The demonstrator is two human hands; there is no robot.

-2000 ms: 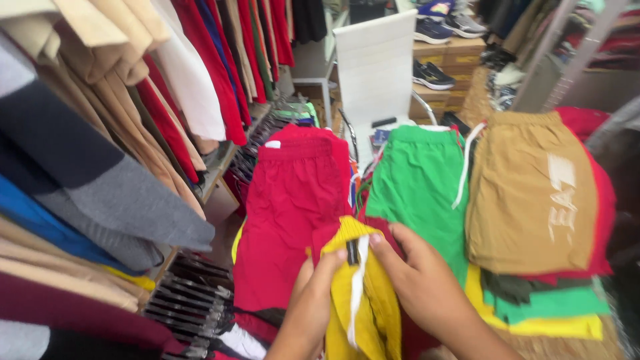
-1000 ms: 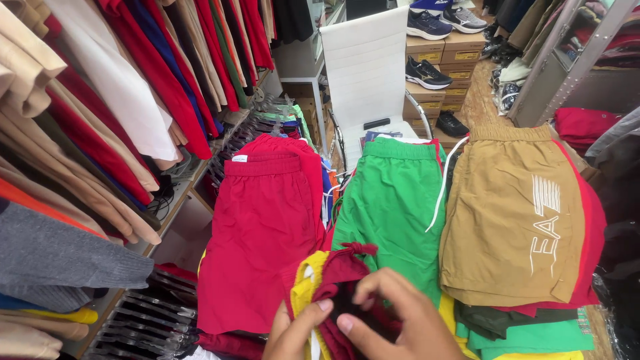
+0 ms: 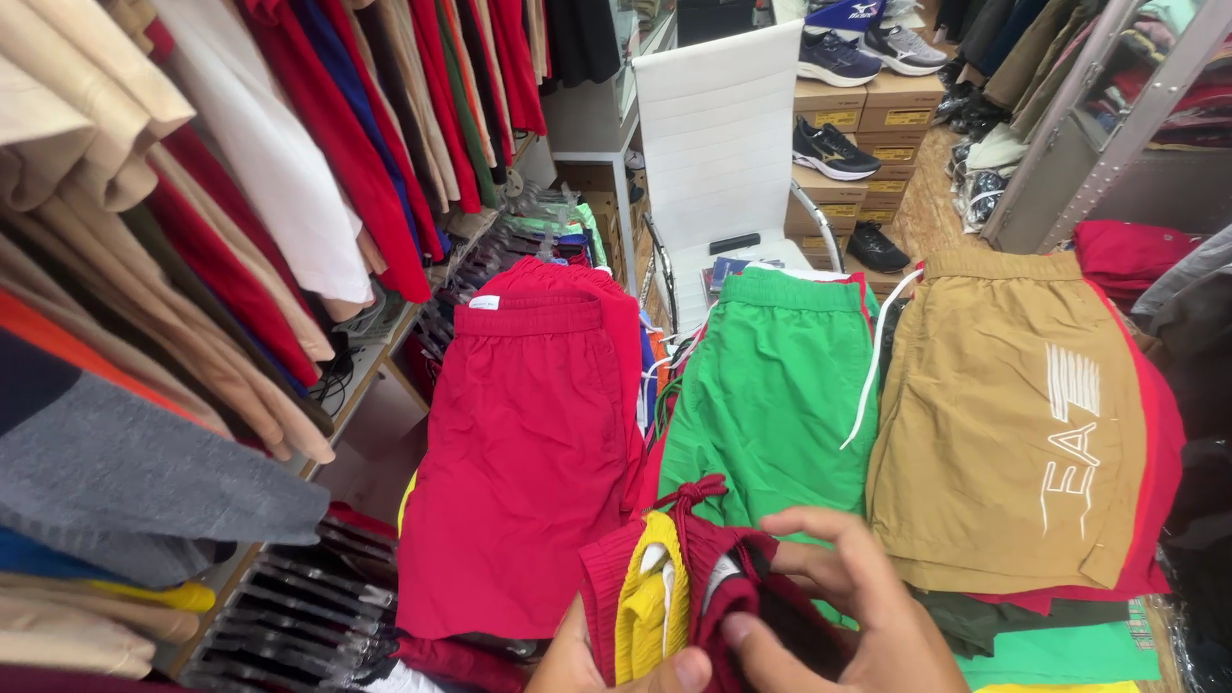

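At the bottom centre, my left hand [image 3: 616, 659] grips the gathered waistbands of yellow shorts [image 3: 647, 616] and maroon shorts [image 3: 717, 549], its thumb in front of the yellow cloth. My right hand [image 3: 857, 606] is at the right side of the maroon waistband, thumb against the cloth and fingers spread behind; how firmly it holds is unclear. A maroon drawstring is knotted on top. Just beyond lie red shorts [image 3: 529, 452] at left, green shorts [image 3: 784, 375] in the middle and tan shorts with white print [image 3: 1001, 414] on a stack at right.
Hanging clothes [image 3: 289, 144] fill the left side, above many clear hangers [image 3: 298, 597]. A white chair [image 3: 722, 144] stands behind the shorts. Shoe boxes [image 3: 890, 115] with sneakers [image 3: 833, 152] are stacked beyond it, and a metal shelf frame [image 3: 1088, 144] rises at right.
Two seconds ago both hands held the yellow waistband in front; now the maroon waistband shows beside it. My right hand's fingers have spread at the maroon cloth.
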